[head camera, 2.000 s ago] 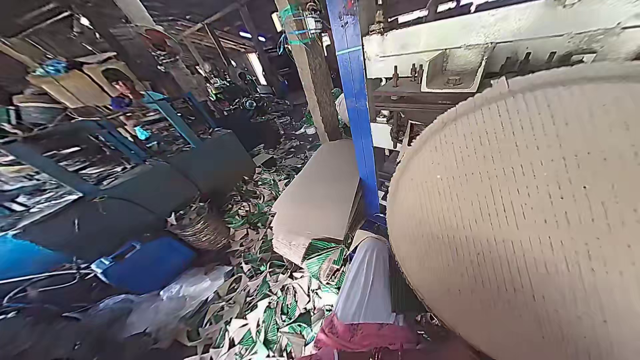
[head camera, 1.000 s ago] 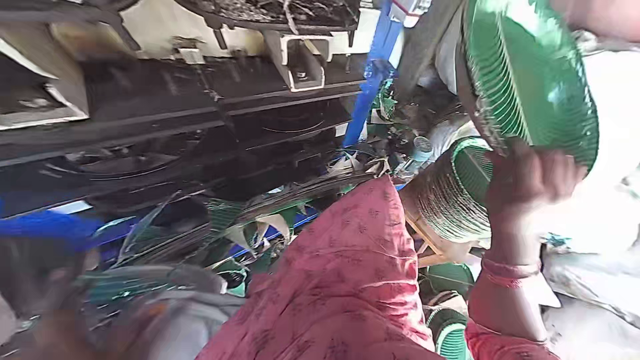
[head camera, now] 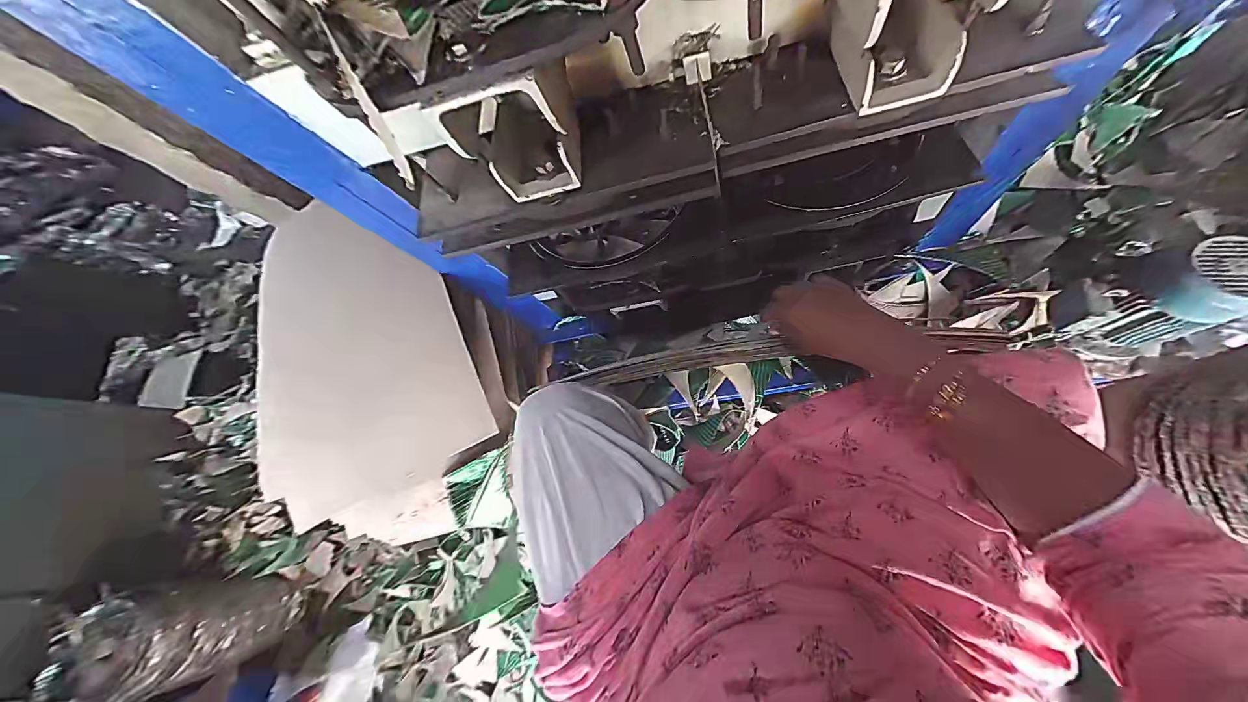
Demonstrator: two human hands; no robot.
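My right hand (head camera: 814, 317) reaches in from the right, its fingers at the edge of a thin stack of sheets (head camera: 682, 356) in front of the press; whether it grips them is hard to tell. Dark round dies (head camera: 604, 239) sit between the plates of the press, just beyond the hand. A stack of formed plates (head camera: 1194, 439) stands at the right edge, near my right forearm. My left hand is out of sight.
A pile of large brown board sheets (head camera: 361, 380) stands left of the blue post (head camera: 390, 219). Green and brown offcuts (head camera: 409, 604) cover the floor. A second blue post (head camera: 1014, 146) rises on the right. Pink patterned cloth and pale cloth cover my lap and knee.
The green plates held up at the right a second ago are out of view. My right hand is now at the sheets by the press. The view has swung left since then.
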